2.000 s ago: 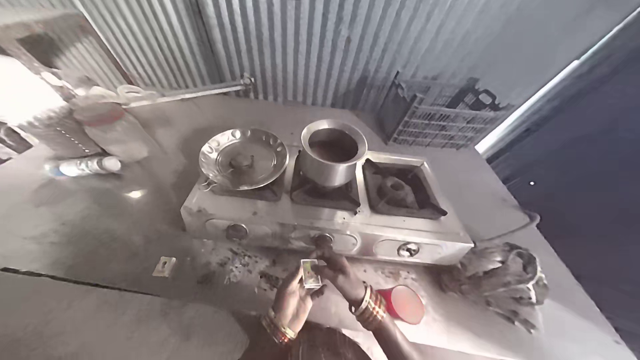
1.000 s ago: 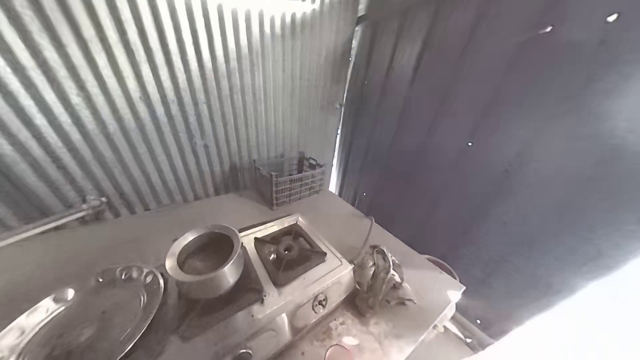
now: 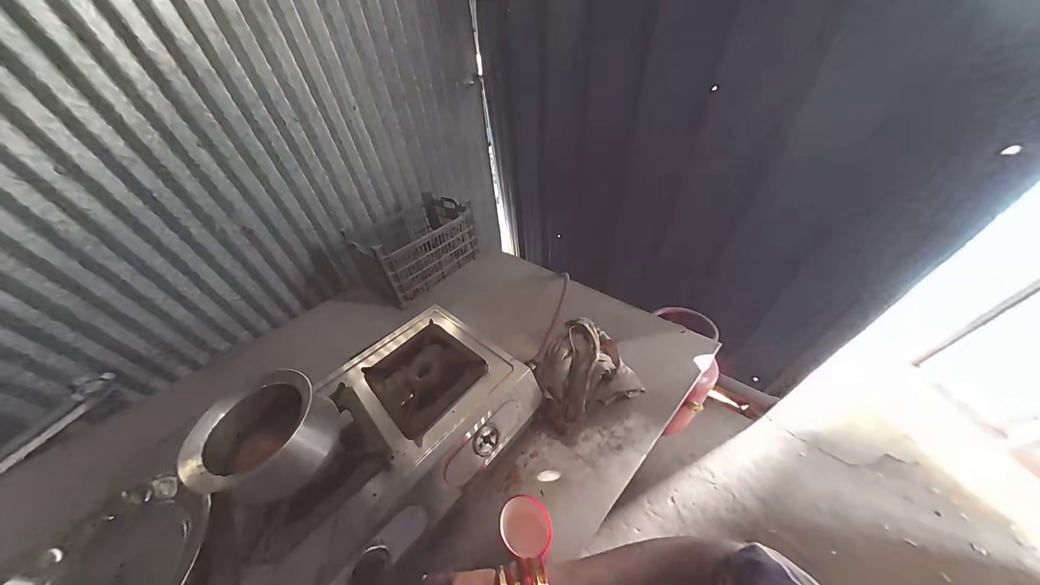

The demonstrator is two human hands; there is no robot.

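At the bottom edge lies part of my right hand [image 3: 465, 578], with gold and red bangles [image 3: 522, 574] at its wrist; its fingers are mostly cut off by the frame, and whatever it may hold is hidden. It is near the front of the steel gas stove [image 3: 508, 398], close to a dark knob [image 3: 374, 562]. Another knob [image 3: 487, 439] is on the stove's right front. A metal pot [image 3: 313, 443] stands on the middle burner, and a round metal tray [image 3: 199, 532] is at the lower left. The red cup [image 3: 526, 526] is just beyond my bangles. My left hand is out of view.
A crumpled cloth [image 3: 581, 374] lies right of the stove, beside a hose [image 3: 561, 305]. Against the corrugated metal wall [image 3: 244, 162] stands a plastic crate [image 3: 431, 256]. A red cylinder [image 3: 689, 402] shows beyond the table's right edge [image 3: 650, 448].
The view has swung far to the right. Two seconds ago both hands were together at a small box in front of the stove; now only part of my right hand shows, and the box is not visible.
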